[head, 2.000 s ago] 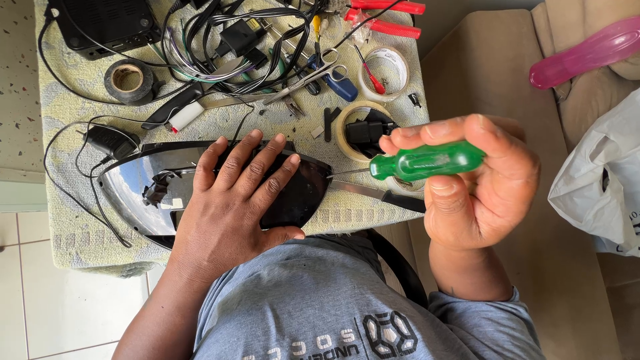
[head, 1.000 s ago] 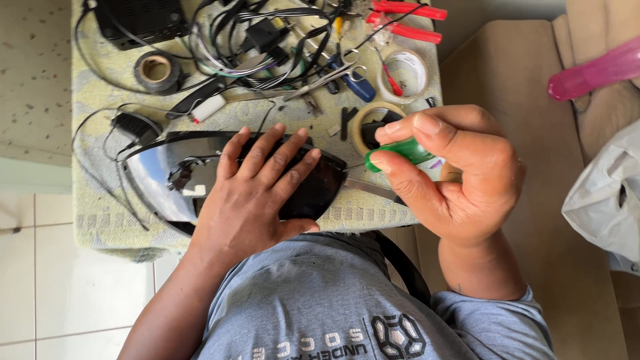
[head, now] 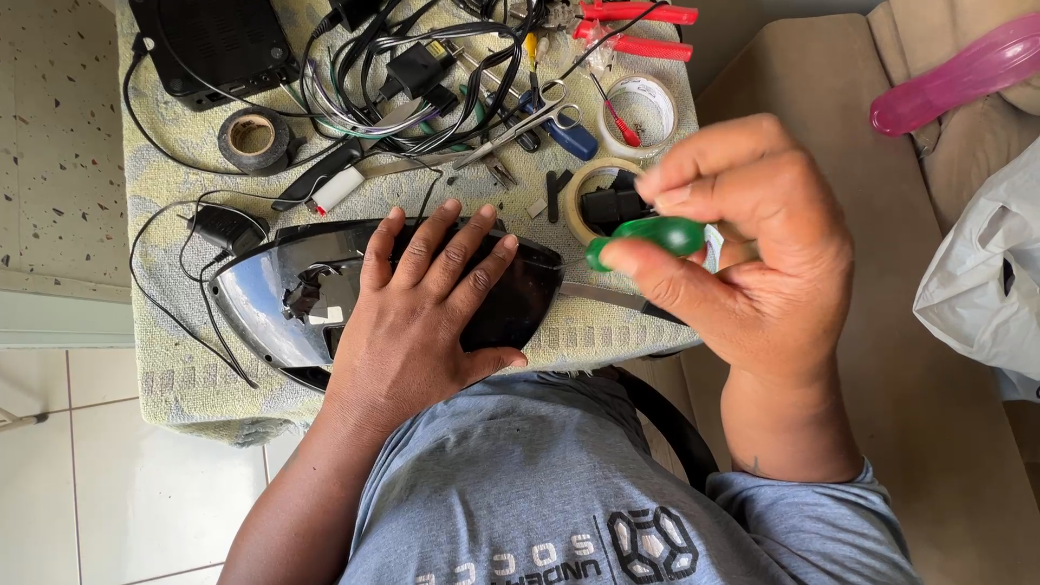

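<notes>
My left hand (head: 422, 309) lies flat, fingers spread, on a glossy black plastic housing (head: 520, 284) with a curved outline and screw holes along its edge. My right hand (head: 756, 236) holds a screwdriver by its translucent green handle (head: 658, 236), thumb below and fingertips above. The thin shaft points left to the right end of the housing; whether its tip touches a screw cannot be seen clearly. A knife (head: 605, 296) with a dark handle lies just under the screwdriver, partly hidden by my right hand.
Behind the housing on the towel-covered table (head: 187, 406) are tangled cables (head: 406, 49), scissors (head: 528, 122), red-handled pliers (head: 642, 41), black tape (head: 256, 142), a masking tape roll (head: 577, 203), a white-handled tool (head: 337, 191) and a black box (head: 215, 49). A sofa (head: 877, 390) stands to the right.
My right hand has changed its grip on the green handle, with the fingers now more raised and apart from it. My left hand stays on the housing. The view has shifted slightly.
</notes>
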